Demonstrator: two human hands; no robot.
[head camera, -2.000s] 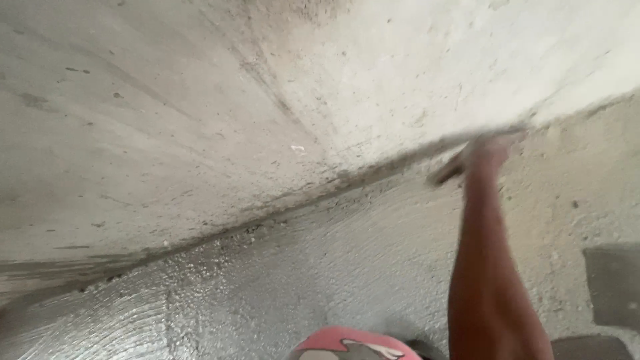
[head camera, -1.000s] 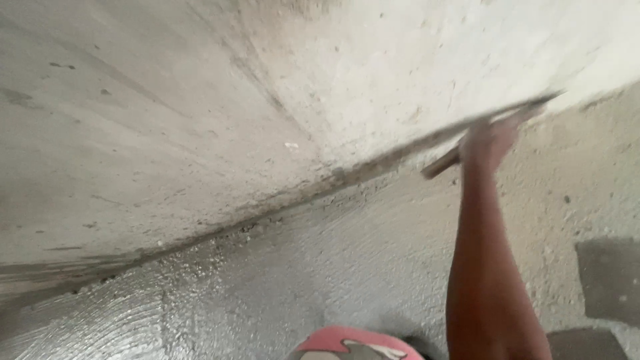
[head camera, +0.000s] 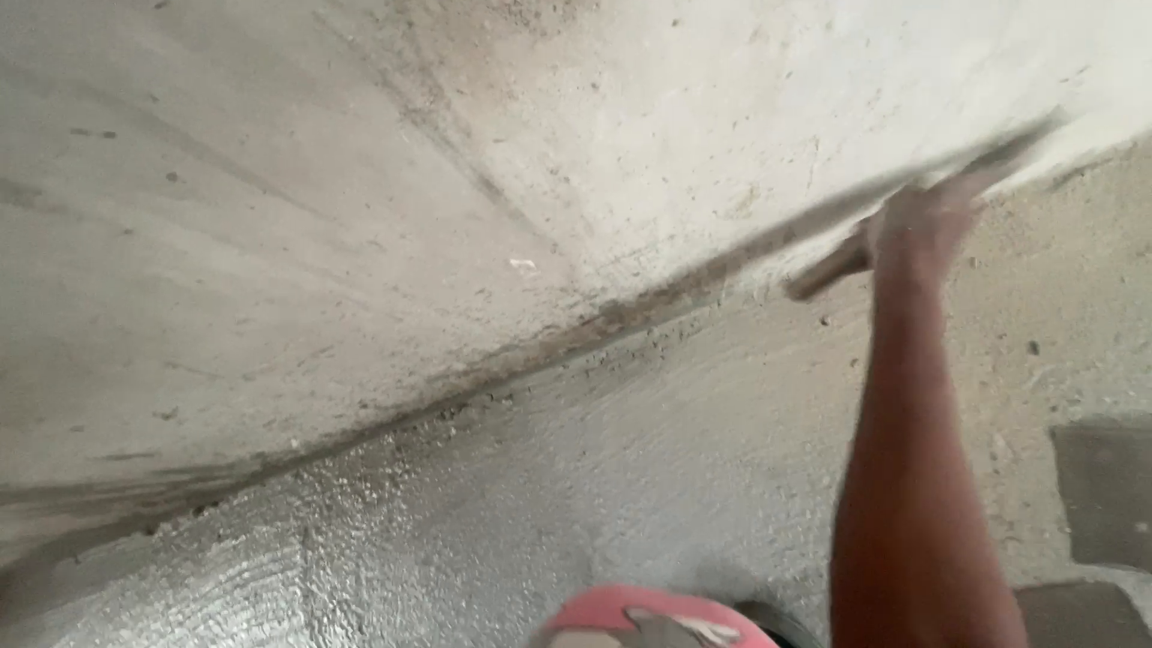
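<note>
My right hand (head camera: 922, 225) is closed around the handle of a trowel-like tool (head camera: 823, 270), at the right of the view. The handle's end sticks out below and left of my fist, and a blurred dark blade reaches up and right past my fingers. The tool is by the joint where the pale wall (head camera: 675, 135) meets the rough cement floor (head camera: 720, 405). Motion blur hides whether the blade touches the wall. My forearm rises from the bottom edge. My left hand is out of view.
A pink garment with a printed pattern (head camera: 612, 607) shows at the bottom centre, beside a dark rounded thing (head camera: 778, 621). At the lower right are dark grey patches (head camera: 1107, 490) on the floor. The floor at the lower left looks wet and glossy.
The tool's blade points more steeply up to the right than a second ago. My right hand stays around the handle near the wall joint.
</note>
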